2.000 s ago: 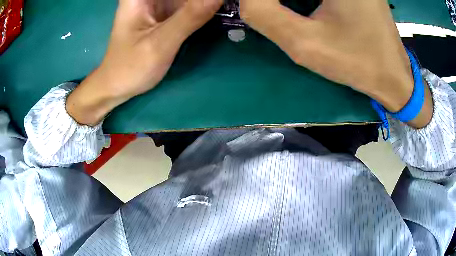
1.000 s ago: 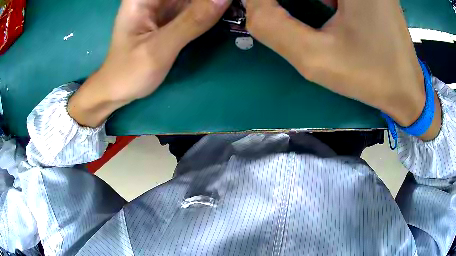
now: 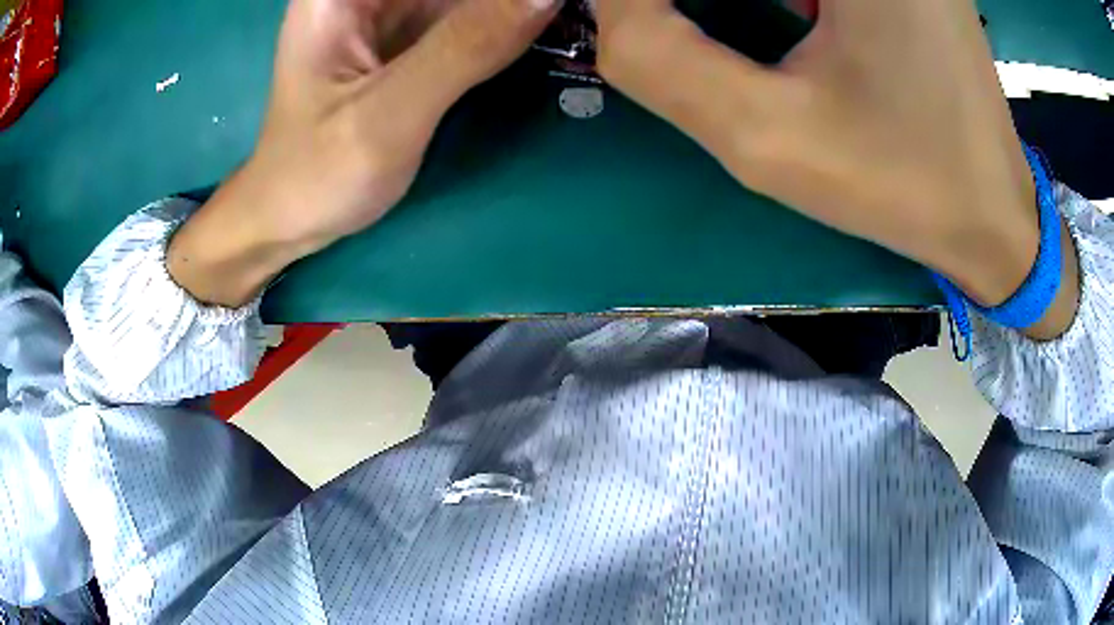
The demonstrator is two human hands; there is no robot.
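A small dark electronic module (image 3: 569,51) with silvery parts is at the top edge of the picture, between my two hands and half hidden by them. A pale grey-white disc (image 3: 582,101) sticks out from its lower edge. My left hand (image 3: 367,128) is at the upper left, its thumb tip touching the module's left side. My right hand (image 3: 819,134) is at the upper right, its fingers at the module's right side. The fingertips of both hands are partly cut off by the top edge. I cannot tell whether the right hand also holds a tool.
The green mat (image 3: 550,232) lies under my hands, its front edge close to my smock. A small white scrap (image 3: 167,83) lies on it at the left. A red tray (image 3: 27,55) is at the far left. A black strip (image 3: 1065,137) with pale edges is at the right, behind my wrist.
Since the first frame my right hand has moved slightly right and down in the picture. The disc moved right and down, then slightly back left. Both hands stay at the module.
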